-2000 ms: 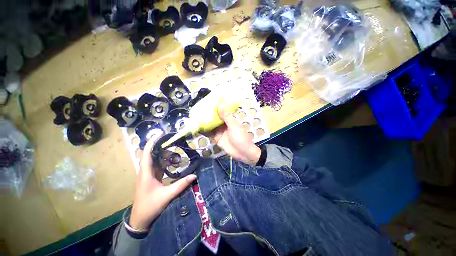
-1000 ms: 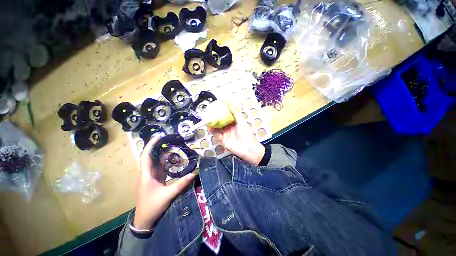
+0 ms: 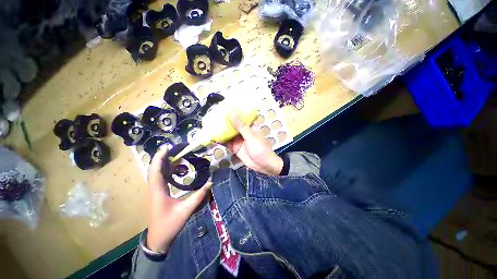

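My left hand (image 3: 169, 204) holds a black cup-shaped housing (image 3: 199, 173) close to my body, thumb and fingers around its side. My right hand (image 3: 255, 150) grips a yellow squeeze bottle (image 3: 226, 124). Its long thin nozzle points down to the left, and its tip is at the upper left rim of the held housing. Whether the tip touches the housing, I cannot tell. The white perforated tray (image 3: 276, 131) lies under the work, with several black housings (image 3: 160, 119) on its left part. The bottle is washed out by glare.
A purple pile (image 3: 292, 84) lies right of the tray. More housings stand at the left (image 3: 91, 154), at the back (image 3: 162, 20) and back right (image 3: 288, 38). A clear plastic bag (image 3: 362, 46) lies at right, a blue bin (image 3: 449, 87) below the bench edge, crumpled film (image 3: 85, 203) at left.
Since one second ago, the bottle's nozzle has moved left and down to the held housing's rim. Two seconds ago it was also at that housing. The camera view has shifted slightly.
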